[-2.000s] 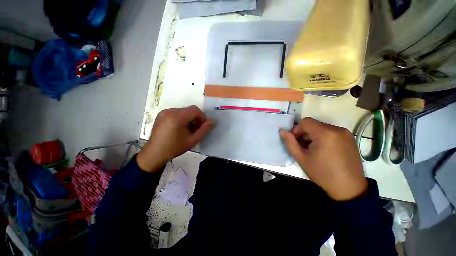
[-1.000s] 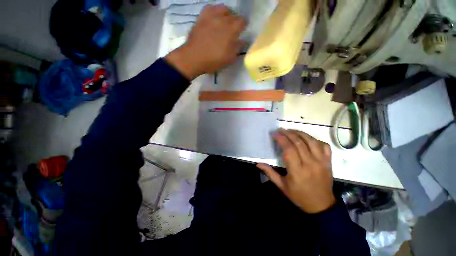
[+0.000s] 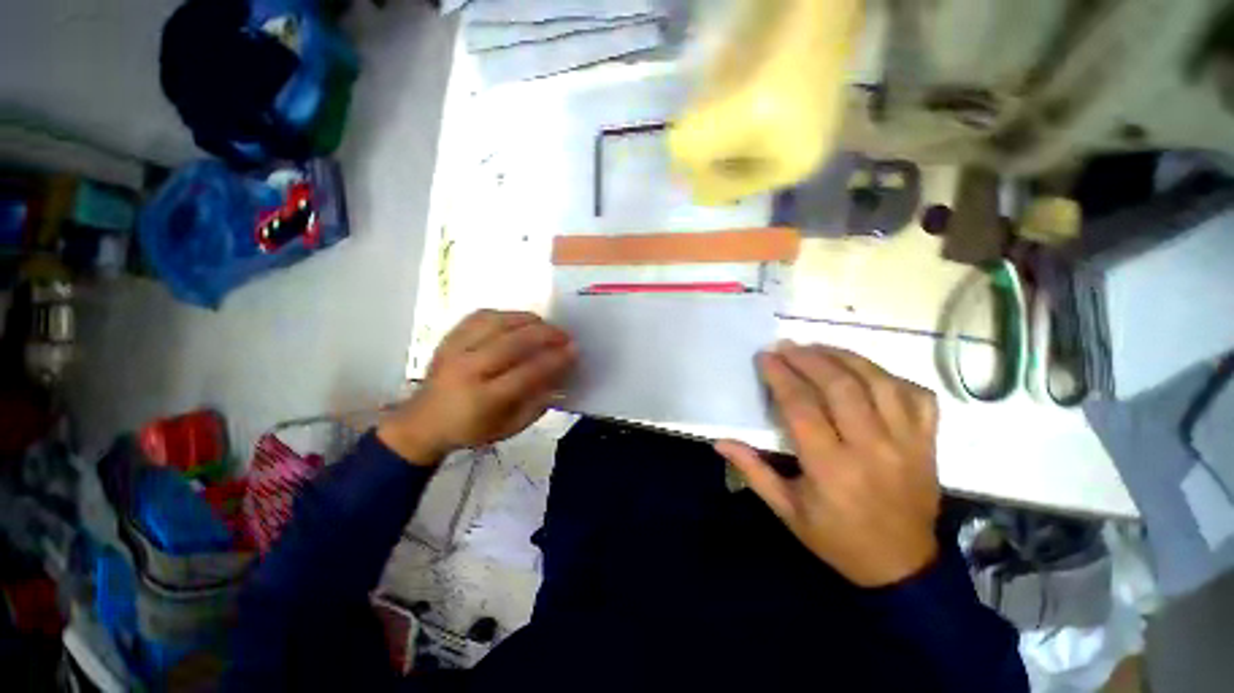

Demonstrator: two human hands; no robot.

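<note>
The translucent template (image 3: 636, 176) lies on the white table, with a black-edged U-shaped slot, partly hidden by the yellow block. An orange strip (image 3: 677, 247) crosses it, with a thin red strip (image 3: 663, 287) below. A plain light grey panel or flap (image 3: 670, 355) covers the near part, up to the table's front edge. My left hand (image 3: 494, 379) rests at its left edge, fingers bent. My right hand (image 3: 853, 447) lies at its right edge, fingers spread and thumb at the table edge. Whether either hand grips the sheet is not clear.
The yellow block (image 3: 765, 115) and blurred machine head (image 3: 1029, 81) overhang the far right. Green-and-pale looped scissors (image 3: 988, 332) lie right of the template. Grey pieces (image 3: 1177, 433) overhang the table's right side. More grey pieces (image 3: 562, 41) lie at the far left of the table.
My left hand has come back from the far part of the template to the near panel's left edge. My right hand has stayed at the right edge. The view has shifted slightly.
</note>
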